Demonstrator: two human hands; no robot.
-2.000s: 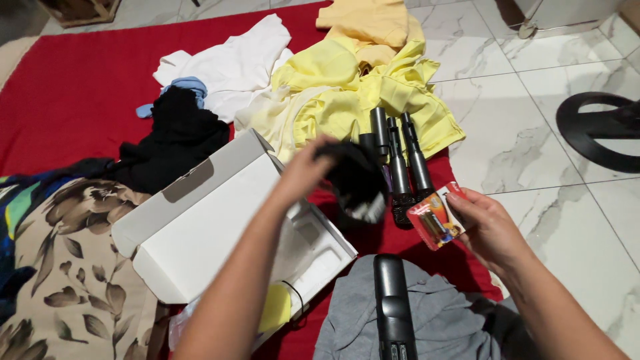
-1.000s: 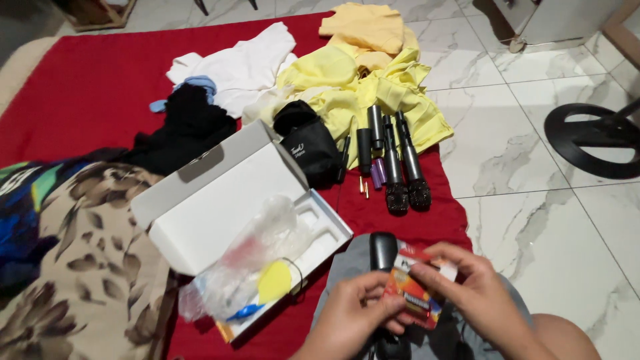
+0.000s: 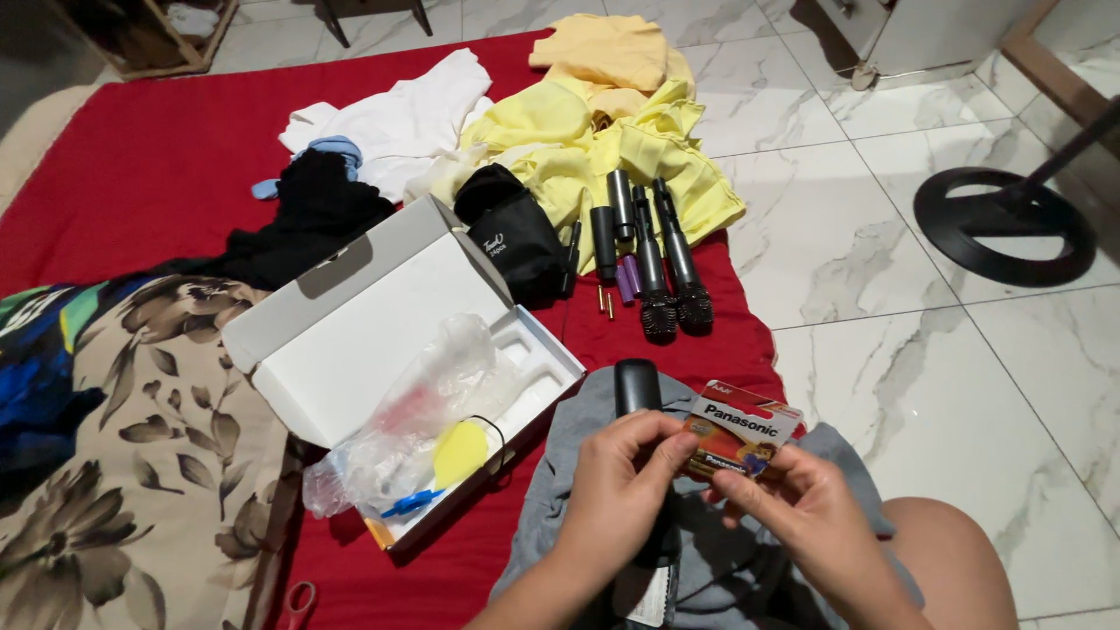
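Observation:
My left hand (image 3: 626,481) and my right hand (image 3: 787,499) both pinch a Panasonic battery blister pack (image 3: 744,429), one at each side. Beneath my hands a black handheld device (image 3: 637,385) lies on grey cloth (image 3: 560,464), partly hidden. Two black wireless microphones (image 3: 649,271) (image 3: 682,262) lie side by side on the red cloth, grille ends toward me. Beside them are black tubular covers (image 3: 603,241), purple cylindrical batteries (image 3: 627,280) and small gold-coloured cylinders (image 3: 606,300). A black fabric pouch (image 3: 516,236) stands left of these.
An open white box (image 3: 359,341) holds clear plastic wrap (image 3: 420,420) and a yellow disc (image 3: 460,455). Yellow clothes (image 3: 560,131), a white garment (image 3: 394,114), black cloth (image 3: 306,219) and floral fabric (image 3: 157,420) lie around. Scissors (image 3: 300,600) are at the bottom; a round black stand base (image 3: 1002,227) is right.
My left hand has left the black pouch, which now rests beside the box, and has come to the battery pack held by my right hand. The pack is lower, above the grey cloth.

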